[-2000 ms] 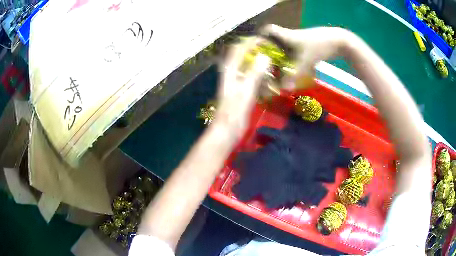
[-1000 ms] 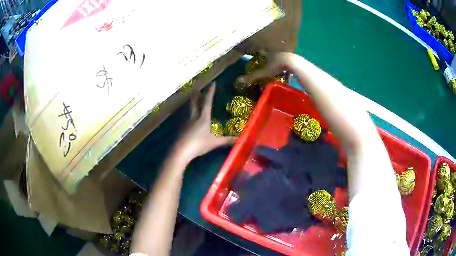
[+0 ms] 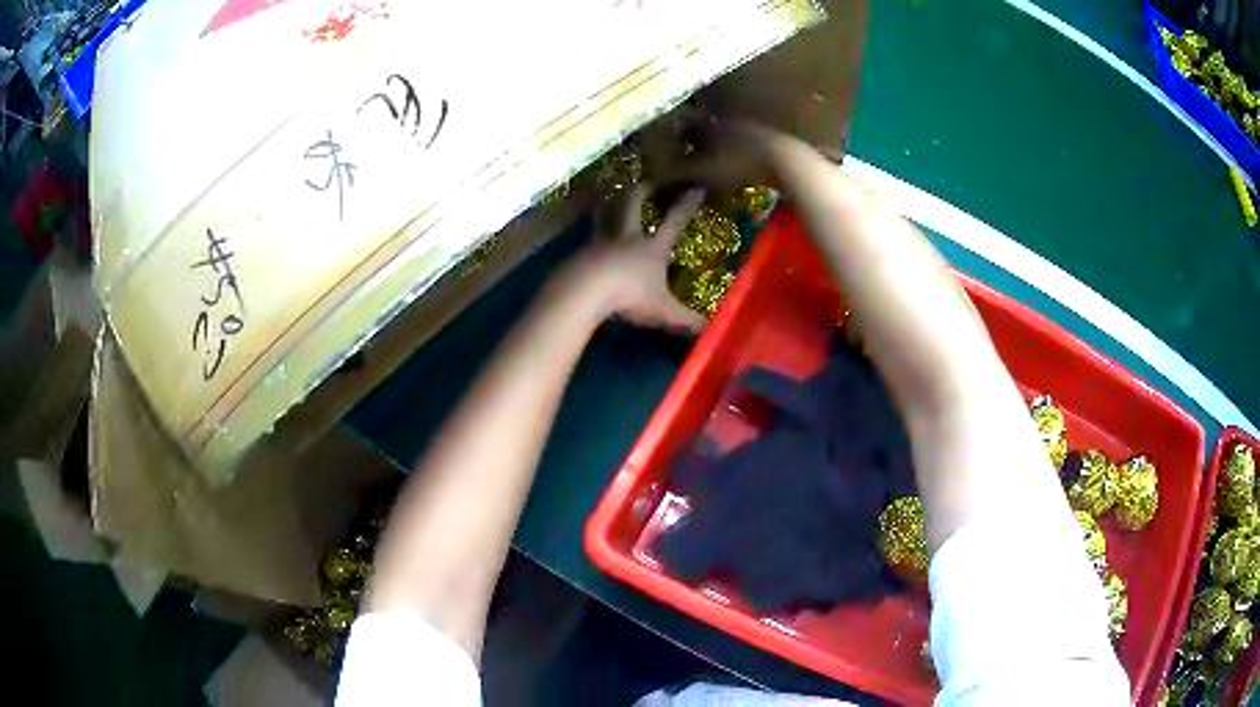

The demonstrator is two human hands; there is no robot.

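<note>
Gold mesh grilles (image 3: 708,238) lie in a small heap between the carton's opening and the large red tray (image 3: 898,673). My left hand (image 3: 647,269) is at the heap's left side, fingers spread around it. My right hand (image 3: 712,145) reaches to the carton's mouth behind the heap; it is dark and blurred, and its fingers are hard to make out. Dark foam liners (image 3: 795,483) lie piled in the tray, with one grille (image 3: 905,533) at the pile's right edge and several more at the tray's right side, partly behind my right arm.
The tipped cardboard carton (image 3: 415,180) fills the upper left. A lower carton (image 3: 207,511) with grilles is below the bench edge. A small red basket (image 3: 1224,587) of grilles stands at right. The green belt (image 3: 1023,152), a blue tray (image 3: 1216,83) and a yellow cylinder (image 3: 1244,196) are upper right.
Both hands have moved from above the tray to the grilles at the carton's mouth. More grilles show at the tray's right side. My left hand has since moved up and right, closer to the heap.
</note>
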